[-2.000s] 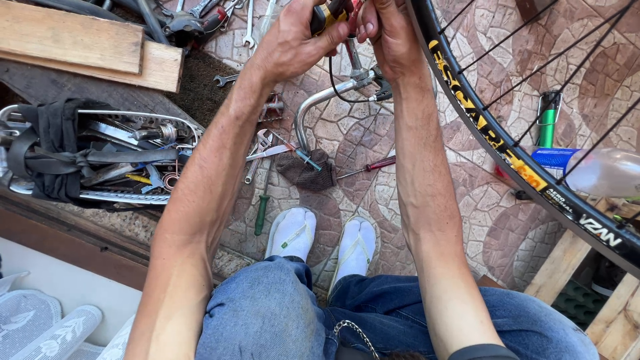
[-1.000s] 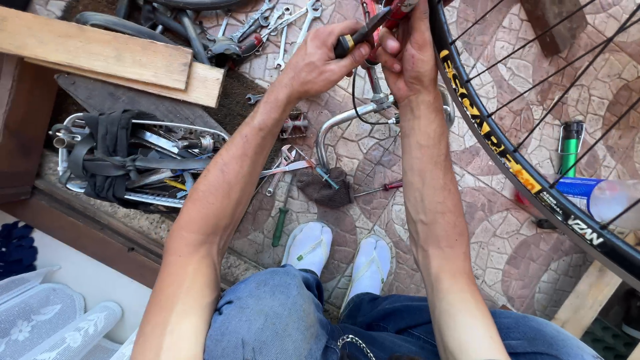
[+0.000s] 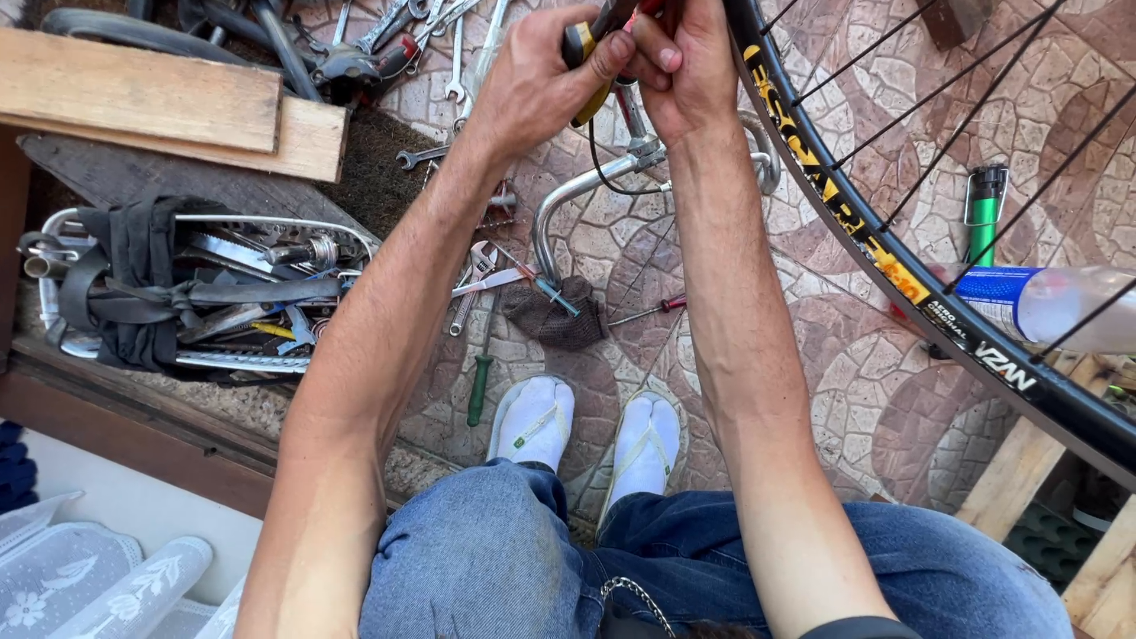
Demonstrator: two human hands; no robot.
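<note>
My left hand (image 3: 550, 80) is closed around a black-and-yellow handled tool (image 3: 581, 53) at the top edge of the view; its working end is cut off. Right beside it, my right hand (image 3: 688, 71) has curled fingers at a red part (image 3: 646, 9), mostly hidden by the fingers. Below both hands are bent chrome handlebars (image 3: 572, 191) with a black cable (image 3: 599, 164) looping down. A bicycle wheel (image 3: 825, 191) with a black rim and yellow lettering stands just right of my right hand.
A wire basket of tools (image 3: 213, 293) lies left, below wooden boards (image 3: 142, 89). Wrenches (image 3: 455, 67), a dark cloth (image 3: 555, 315), a green-handled screwdriver (image 3: 479, 390) and a red-handled screwdriver (image 3: 670, 303) lie on the paving. At right are a green canister (image 3: 982, 217) and a plastic bottle (image 3: 1074, 306).
Both hands stay together at the top edge around the tool and the red part. The view has shifted somewhat; nothing else has plainly moved.
</note>
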